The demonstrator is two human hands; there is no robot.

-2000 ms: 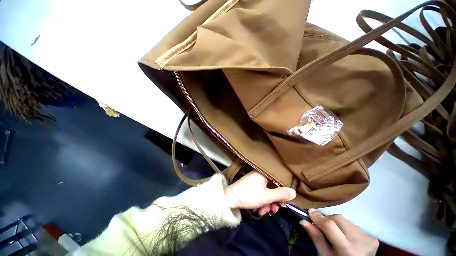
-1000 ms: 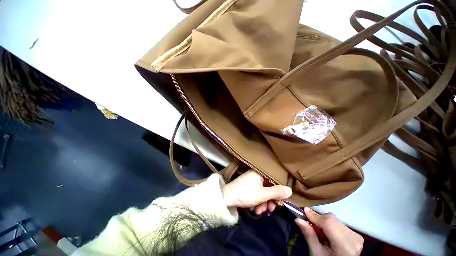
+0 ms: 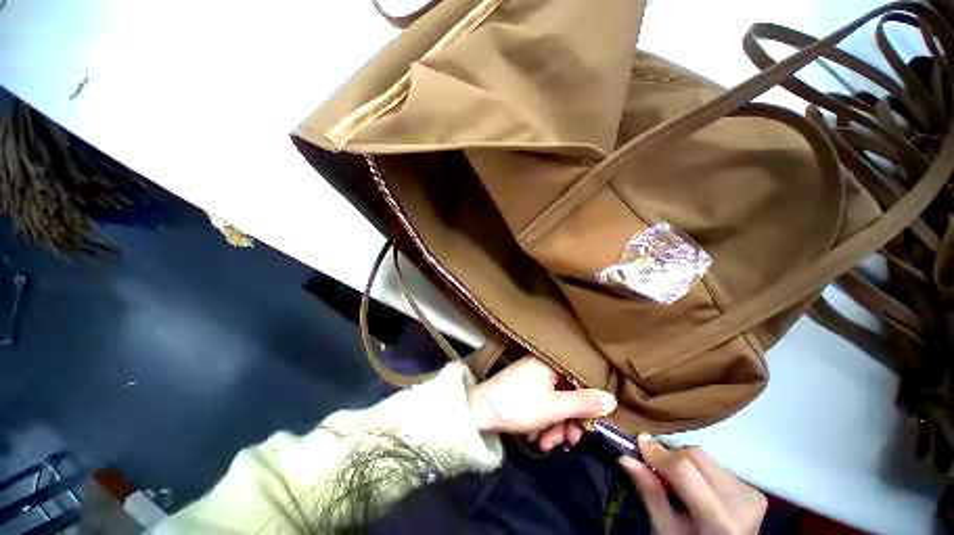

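Note:
A brown tote bag (image 3: 774, 199) lies open across the table edge, its mouth towards the lower left. A zip (image 3: 450, 274) runs along the mouth down to my left hand (image 3: 539, 405). That hand pinches the zip's lower end between thumb and fingers. My right hand (image 3: 701, 491) holds small snips (image 3: 617, 437), with the blades touching or very near the zip end at my left fingertips. Crinkled silvery film (image 3: 665, 263) is on the bag side. One long handle (image 3: 826, 274) loops to the right, and a thinner loop hangs at the left.
A heap of brown bags and straps (image 3: 921, 345) lies at the right. The white table (image 3: 188, 94) runs diagonally to the near edge. Brown strips (image 3: 52, 178) hang beyond it at the left. A metal frame (image 3: 37, 496) stands on the dark floor at the lower left.
Since two seconds ago, my right hand and the snips have moved slightly left. My left hand keeps its pinch. The bag lies almost the same, with small shifts of the whole view.

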